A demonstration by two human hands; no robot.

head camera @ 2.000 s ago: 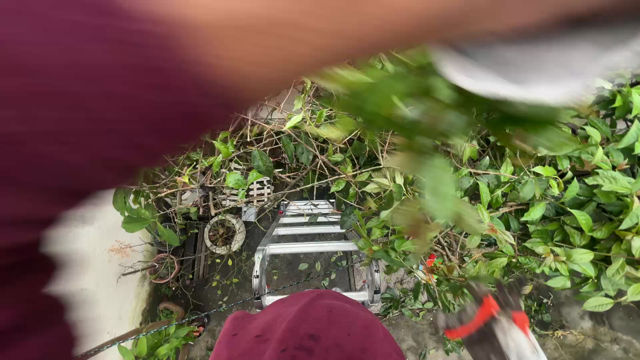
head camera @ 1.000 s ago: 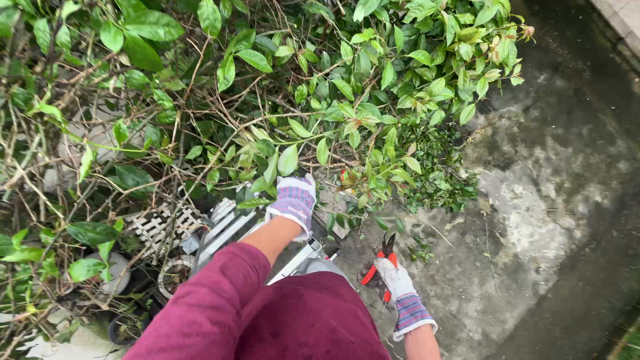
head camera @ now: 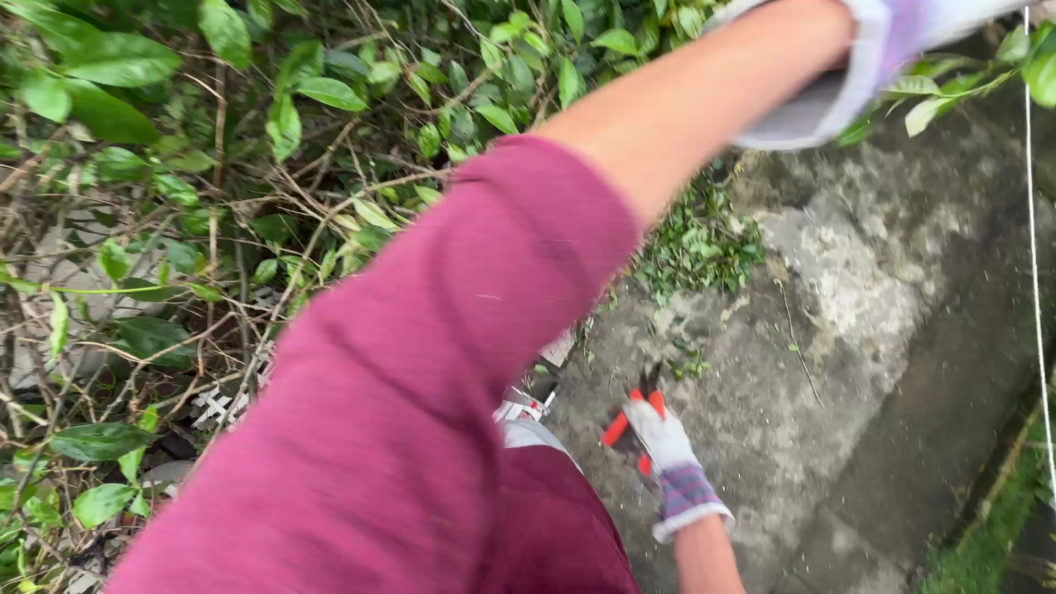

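My right hand (head camera: pixel 664 441), in a white and purple work glove, holds red-handled pruning shears (head camera: pixel 635 417) at the lower middle, over the concrete ground. My left arm in a maroon sleeve stretches across the view to the upper right. The left hand (head camera: pixel 924 37) is gloved and cut off by the top edge, so its fingers are hidden. Just below and right of its cuff, a leafy stem (head camera: pixel 949 91) shows; whether the hand holds it cannot be told.
Tangled vines with green leaves (head camera: pixel 330 91) fill the left and top. Leafy clippings (head camera: pixel 701 247) lie on the stained concrete (head camera: pixel 792 412). A white line (head camera: pixel 1035 247) runs down the right side beside a grassy edge (head camera: pixel 982 528). Part of the ladder (head camera: pixel 528 404) shows below my arm.
My left hand has moved from the vines near the ladder to the upper right, with the arm now stretched out. The shears remain in my right hand.
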